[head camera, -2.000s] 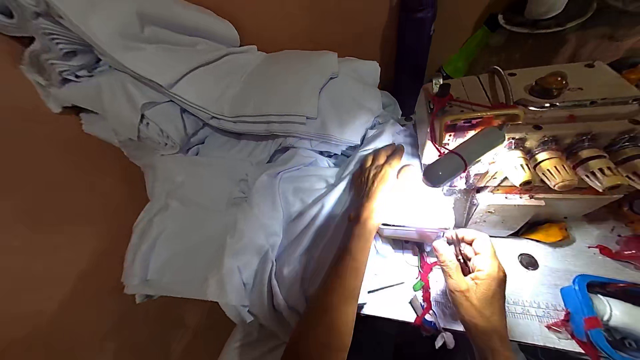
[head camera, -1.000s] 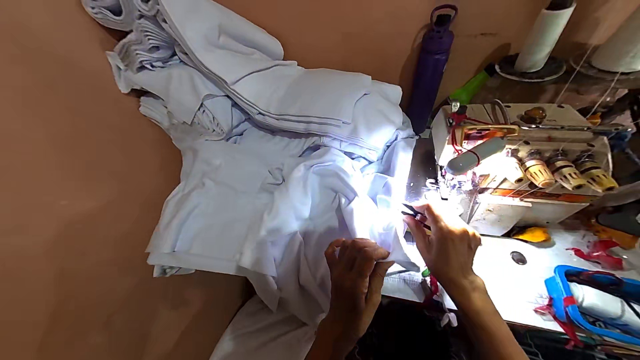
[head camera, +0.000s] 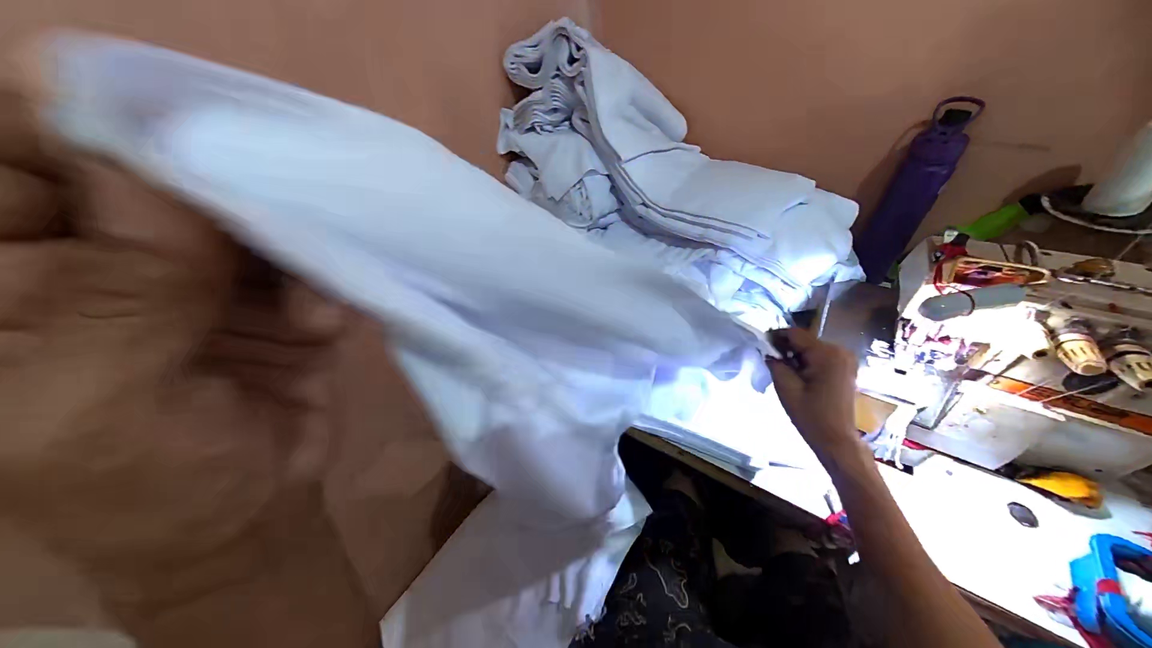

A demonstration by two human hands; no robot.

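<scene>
A light blue-white fabric piece [head camera: 504, 270] stretches across the view between my two hands. My left hand [head camera: 171, 315], large and blurred close to the camera at the left, is closed on one end of it. My right hand [head camera: 814, 373], beside the sewing machine's needle area, grips the other end along with a small dark tool [head camera: 786, 349], whose kind is hard to make out. Behind the raised cloth lies a pile of folded fabric [head camera: 720, 193] in the same colour. The sewing machine [head camera: 990, 360] is brightly lit at the right.
A purple umbrella [head camera: 918, 184] leans against the wall behind the machine. A thread cone [head camera: 1125, 180] stands at the upper right. On the white machine table [head camera: 954, 513] lie a yellow object [head camera: 1062, 489] and a blue basket [head camera: 1093, 585]. More cloth [head camera: 504, 567] hangs below the table edge.
My left hand has lifted the cloth up and left, close to the camera. One second ago it lay on the cloth near the machine. The view has swung left.
</scene>
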